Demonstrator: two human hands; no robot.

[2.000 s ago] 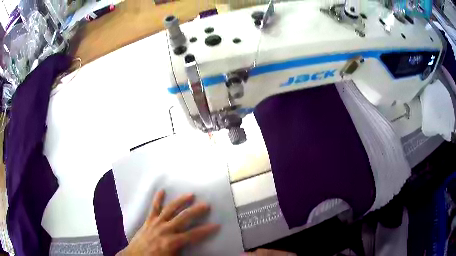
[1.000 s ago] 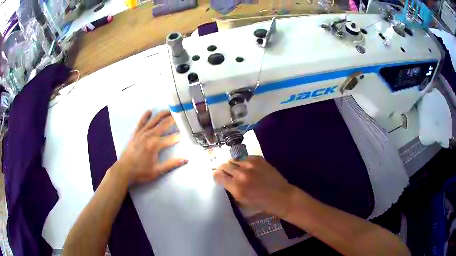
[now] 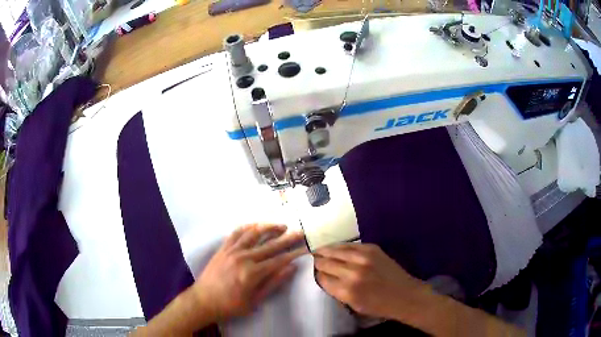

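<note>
A pale panel lies over a dark purple cut panel, whose purple strip shows along its left side. The panels run under the needle area of the white lockstitch machine. My left hand lies on the pale panel, in front of the needle, fingers pointing right. My right hand has bent fingers at the panels' right edge, beside my left fingertips, pinching that edge. The lower end of the panels is partly hidden by my hands and forearms.
A stack of cut panels with a purple top lies under the machine arm. A long crumpled purple drape lies along the table's left edge. Clear plastic bags are at the upper left. A white cloth hangs at the machine's right end.
The panels have moved away from me, past the needle. My left hand has moved back toward me and right. My right hand has moved slightly toward me and right along the edge.
</note>
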